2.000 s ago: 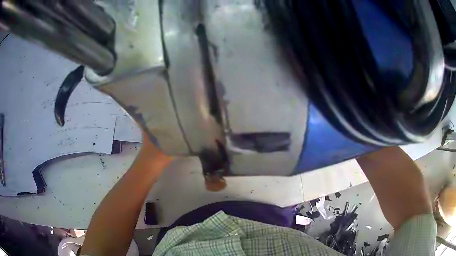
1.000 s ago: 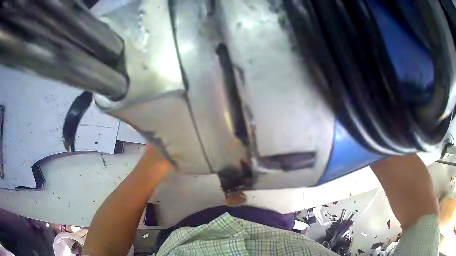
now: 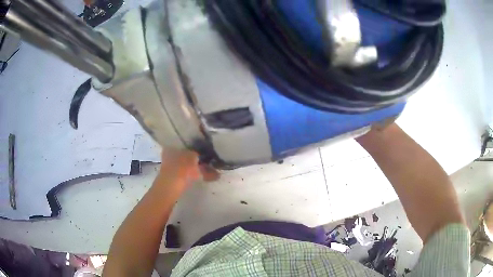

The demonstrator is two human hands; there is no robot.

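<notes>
The silver and blue straight knife cutting machine point(image 3: 232, 92) fills the upper middle, tilted, with its black cable coil point(image 3: 346, 89) on top and steel rods point(image 3: 67, 43) at upper left. My left hand point(image 3: 181, 162) is under the silver body, beside the brown-red knob point(image 3: 210, 173); its fingers are mostly hidden. My right hand point(image 3: 381, 130) is at the lower edge of the blue body, mostly hidden behind it. The fabric lay's dark stepped edge point(image 3: 54, 200) shows at left under the white paper marker point(image 3: 48, 113). Knife and base plate are hidden.
A thin bar point(image 3: 12, 170) lies on the paper at far left. A small black curved hook point(image 3: 78, 105) shows below the rods. A dark piece point(image 3: 172, 236) is at the white table's point(image 3: 270, 197) near edge. Dark scraps point(image 3: 384, 249) litter the floor at lower right.
The machine has shifted up and left in view and turned, showing more of its blue body and the table beneath. Both hands have moved with it, and more of my left hand shows.
</notes>
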